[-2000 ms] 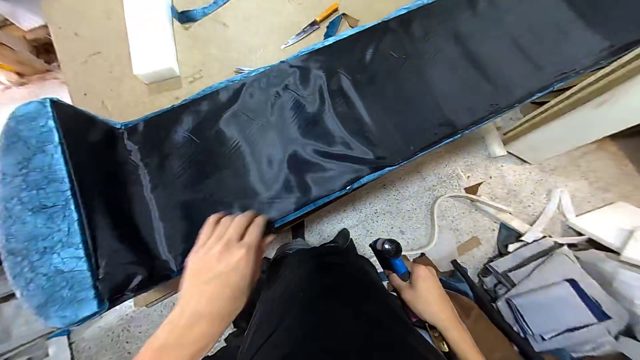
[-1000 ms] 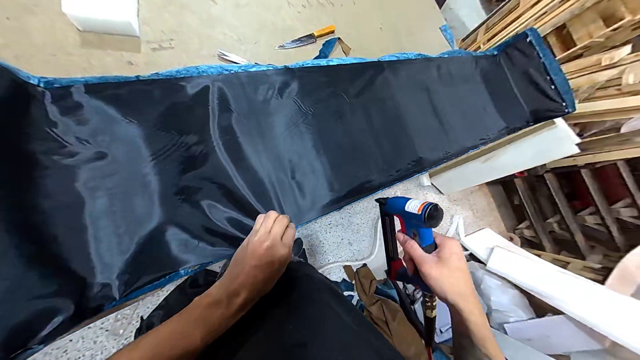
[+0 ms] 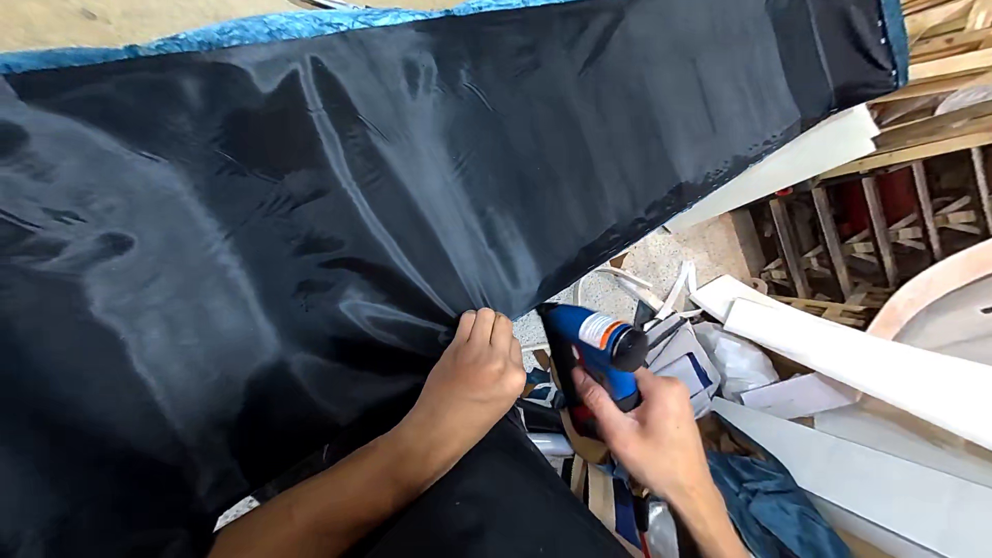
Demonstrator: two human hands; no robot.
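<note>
Black lining fabric [image 3: 542,147] covers a long upholstered piece, with blue crushed fabric [image 3: 256,29] showing along its far edge. My left hand [image 3: 484,356] pinches the lining at the near edge, and folds fan out from its fingers. In my right hand [image 3: 651,434] is a blue and black pneumatic staple gun [image 3: 597,341]. Its nose is at the near edge, just right of my left fingers; whether it touches the fabric cannot be told. Staples dot the far right end of the piece.
White foam strips [image 3: 852,356] lie at the right, above a plastic bag [image 3: 732,360] and fabric scraps [image 3: 767,496]. Wooden frames [image 3: 876,225] stand at the upper right. A curved pale panel [image 3: 938,294] is at the right edge. Beneath the piece runs a speckled floor [image 3: 666,260].
The staple gun has come up from low beside my legs to the near edge, next to my left hand. Folds in the lining now gather at my left fingers. The view has shifted right.
</note>
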